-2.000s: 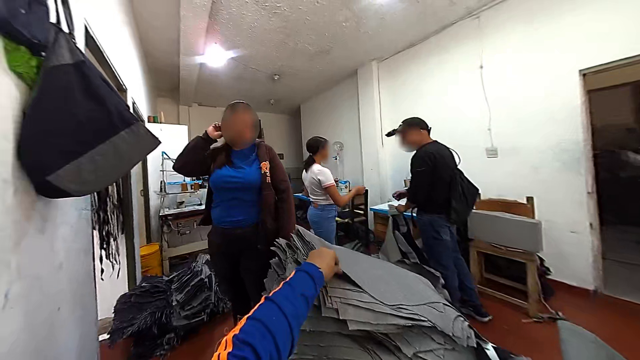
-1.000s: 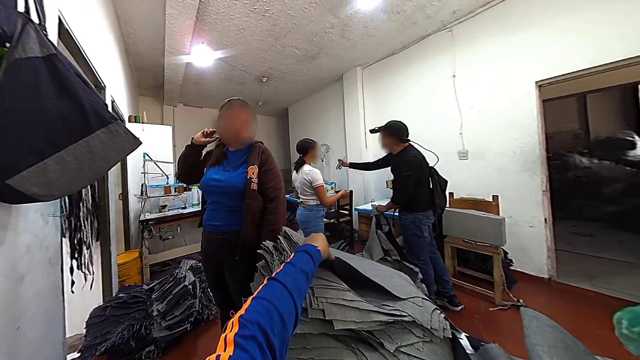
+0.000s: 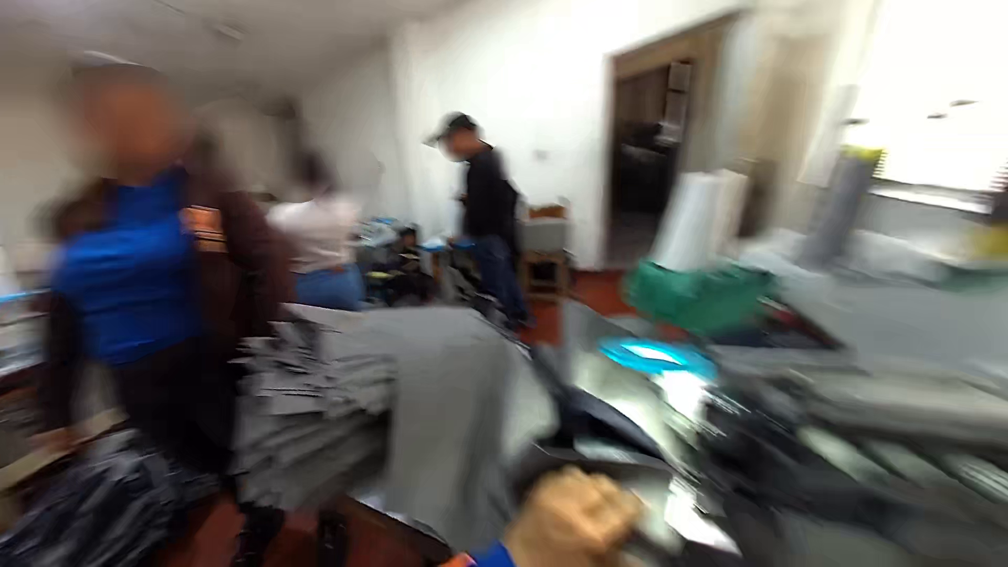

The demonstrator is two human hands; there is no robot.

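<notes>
My left hand (image 3: 579,512), in a blue sleeve with an orange stripe, is at the bottom, right of the middle. Its fingers look curled. Dark material (image 3: 591,461) lies just beyond it; blur hides whether the hand grips any of it. To the left of the hand rises a tall stack of grey fabric pieces (image 3: 315,394), with a wide grey piece (image 3: 449,394) draped down its near right side. My right hand is not in view.
A person in a blue top (image 3: 130,276) stands at the left, near a dark fabric heap (image 3: 102,504). Two more people are farther back. On the right are a green bag (image 3: 697,295), a blue ring-shaped thing (image 3: 657,356), rolls (image 3: 693,220) and a cluttered grey surface.
The view has swung right and blurred. My left hand was on top of the grey fabric stack and is now to the right of it, lower down.
</notes>
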